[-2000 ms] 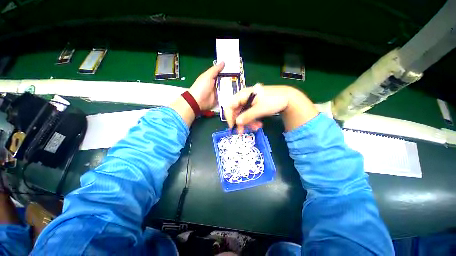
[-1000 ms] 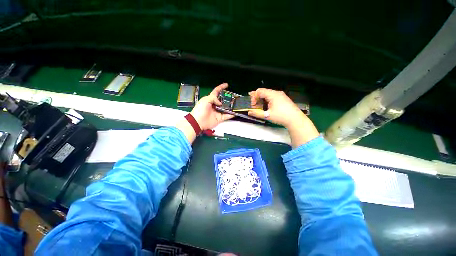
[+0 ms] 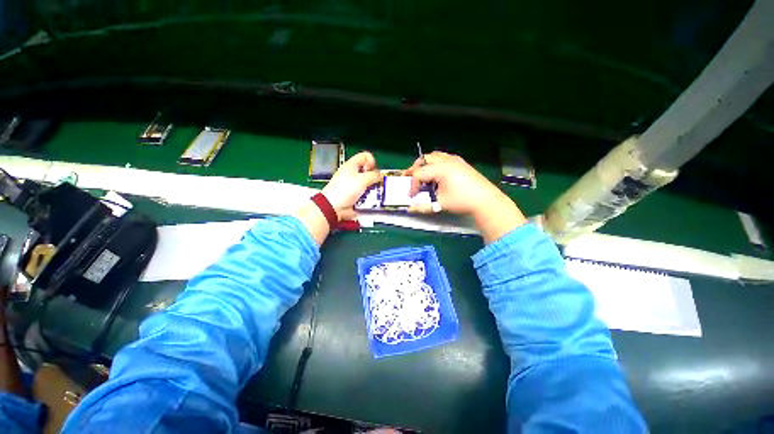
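A part-assembled phone unit (image 3: 397,191) lies sideways between my hands over the pale edge rail. It has a dark frame and a white panel in its middle. My left hand (image 3: 351,186) grips its left end, with a dark red band on the wrist. My right hand (image 3: 454,184) is on its right end, fingers on the panel. A thin dark tool (image 3: 419,151) sticks up from the right fingers. The blue parts bin (image 3: 451,312) is on the dark green bench in front of me, with tangled white loops (image 3: 402,302) heaped in it.
Waiting phone units (image 3: 326,160) are spaced along the green belt, with another at right (image 3: 517,164). Black equipment (image 3: 106,254) stands at left. White papers (image 3: 191,247) and a spiral pad (image 3: 636,297) flank the bin. A tape-wrapped post (image 3: 607,195) slants at right.
The unit went from upright near the bin to sideways over the rail, then from tilted to flatter. The white panel, first raised, now lies within its outline. Both hands are on it.
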